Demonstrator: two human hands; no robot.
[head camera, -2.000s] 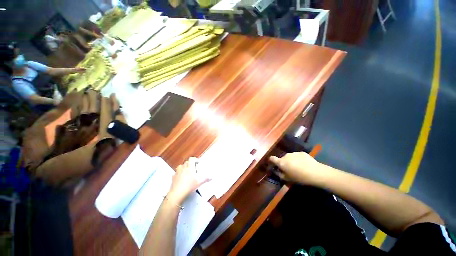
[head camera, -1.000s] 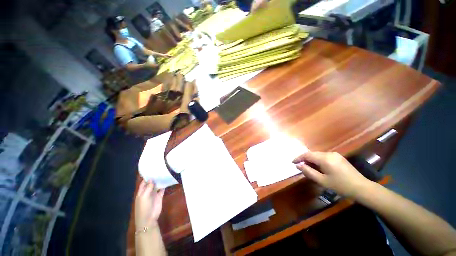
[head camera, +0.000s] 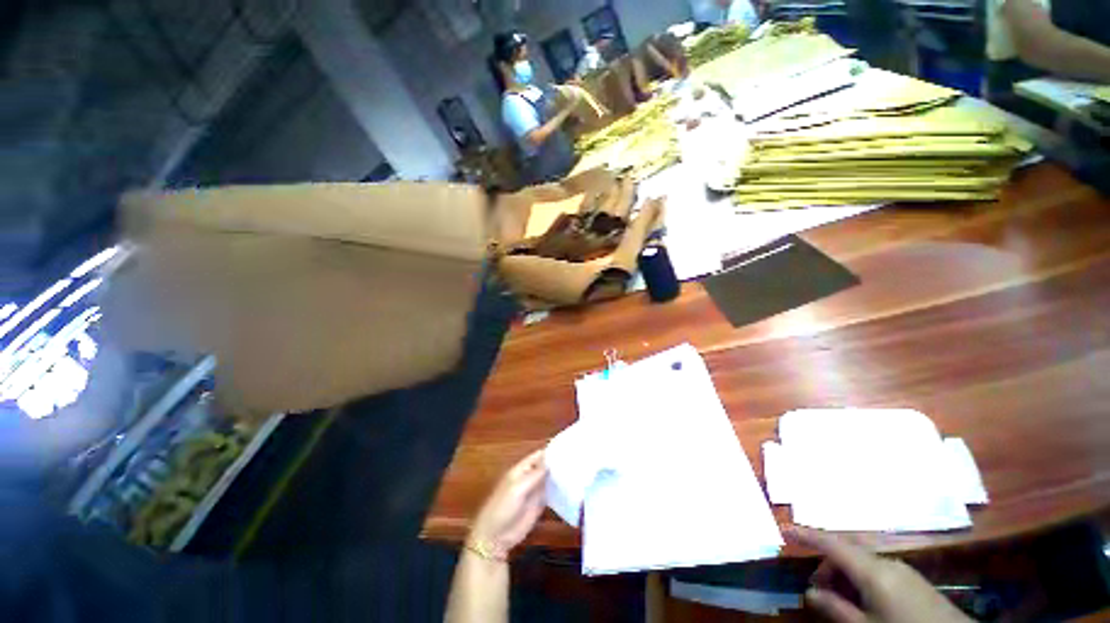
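A white paper stack (head camera: 676, 475) lies on the desk with a small blue-turquoise binder clip (head camera: 612, 364) at its top edge. My left hand (head camera: 517, 501) holds a curled-back page at the stack's left edge. A white paper pattern (head camera: 870, 470) with notched sides lies flat right of the stack. My right hand (head camera: 870, 582) is at the desk's front edge, just below the pattern, partly cut off by the picture's bottom; no object shows in it.
A large tan-brown leather piece (head camera: 341, 292) hangs in the air at left, beside a blurred person. Beyond the stack are a brown leather pile (head camera: 566, 250), a black rounded object (head camera: 660, 273), a dark flat rectangle (head camera: 785, 280) and layered yellow-green pieces (head camera: 876, 158). An open drawer (head camera: 730, 594) lies below.
The view has swung left. The leather piece and the blurred person have come into view at left. The stack's turned-back pages now lie mostly flat. My right hand has moved off the pattern's edge.
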